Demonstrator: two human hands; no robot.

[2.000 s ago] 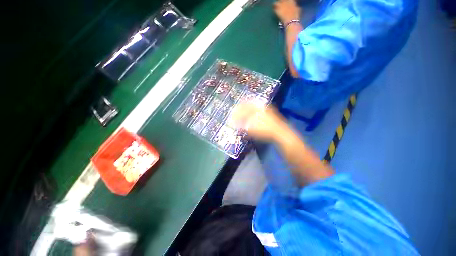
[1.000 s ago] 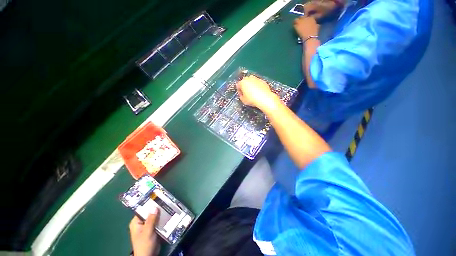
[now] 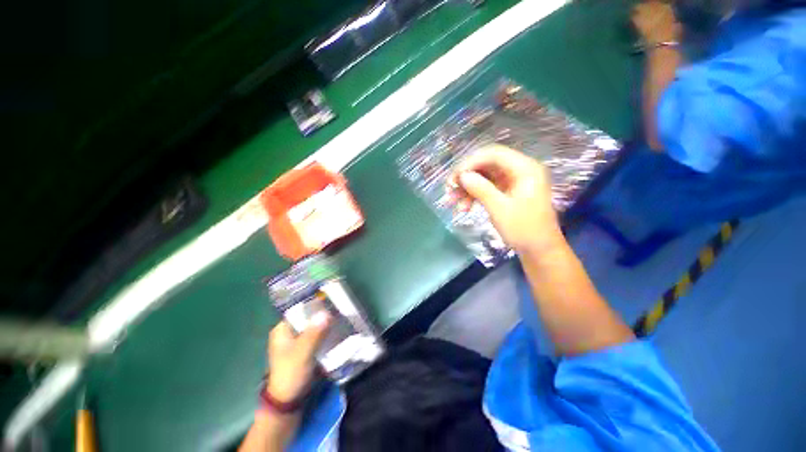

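My left hand (image 3: 296, 357) holds an opened phone unit (image 3: 331, 322) near the bench's front edge, the thumb lying on its inner face. The unit shows silver and white areas and a green patch at its upper end. My right hand (image 3: 508, 194) is over the near part of a clear compartment tray (image 3: 574, 150) of small dark and coppery parts. Its thumb and index fingertips are together; blur hides whether a part is between them. An orange-red bin (image 3: 287, 199) with a pinkish-white heap stands just beyond the phone unit.
A white strip (image 3: 442, 71) separates the bench from the green belt. On the belt are a small black-and-silver unit (image 3: 312, 111) and a long clear tray (image 3: 362, 40). A blue-sleeved person (image 3: 733, 97) sits at the right. A yellow-orange handle (image 3: 85, 431) shows at the lower left.
My right hand has moved from the tray's far part to its near part. My left hand still holds the phone unit. The view has shifted, and the yellow-orange handle has come into it.
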